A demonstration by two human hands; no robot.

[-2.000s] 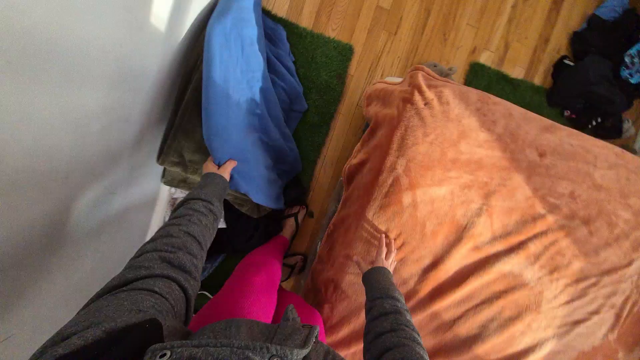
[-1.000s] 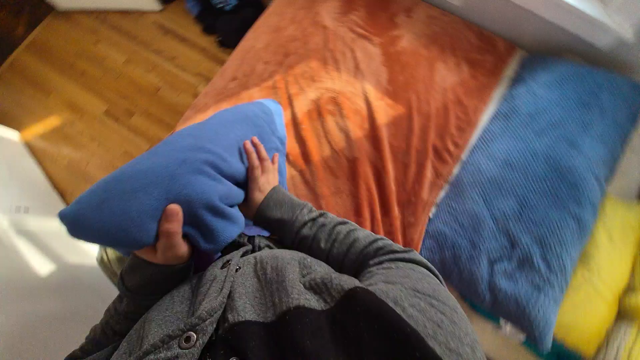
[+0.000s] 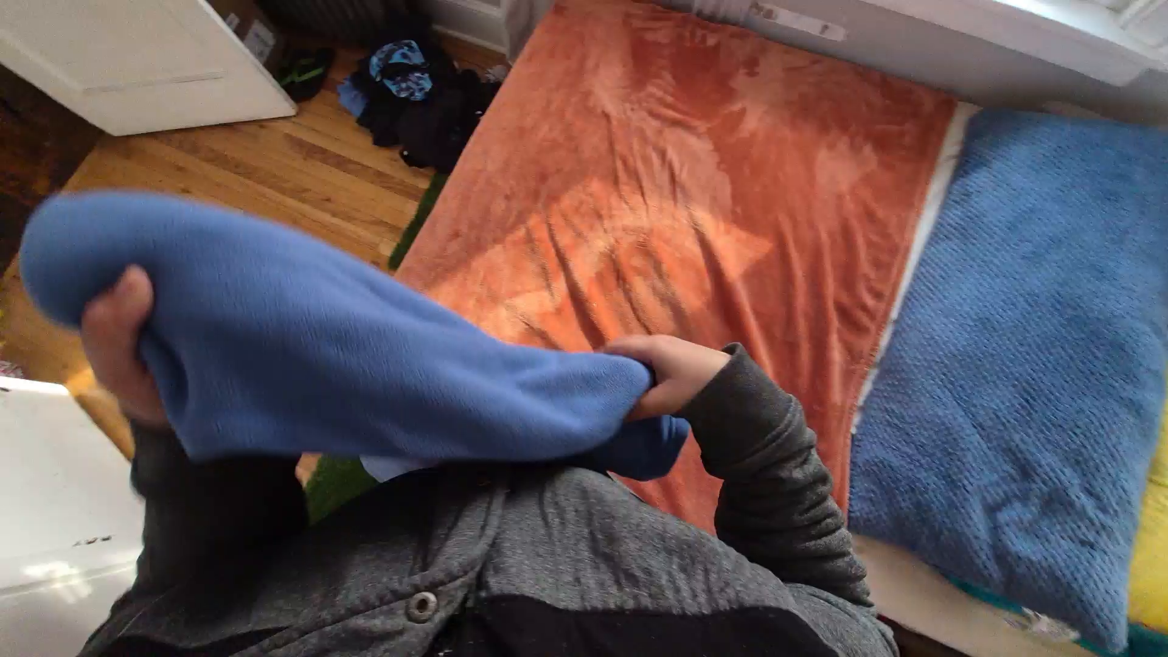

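Observation:
A folded blue fleece blanket (image 3: 338,338) is held in the air in front of my torso, stretched between both hands. My left hand (image 3: 123,342) grips its left end, thumb on top and the other fingers hidden underneath. At the opposite end, my right hand (image 3: 671,370) pinches the narrow gathered edge, and a darker blue fold hangs just below it. Behind and beneath lies an orange plush blanket (image 3: 639,182) spread over a bed, wrinkled where sunlight falls.
A large textured blue pillow (image 3: 1022,347) lies at the bed's right end, with a yellow cushion (image 3: 1152,529) beyond. Dark clothes (image 3: 429,109) are heaped on the wooden floor (image 3: 301,182). A white door (image 3: 164,64) stands at the upper left, near a window ledge-side wall opposite.
The blue blanket was hanging from my left hand beside the wall; then both hands held it bunched before me. It is now stretched out longer, my right hand at its far end. The view has turned.

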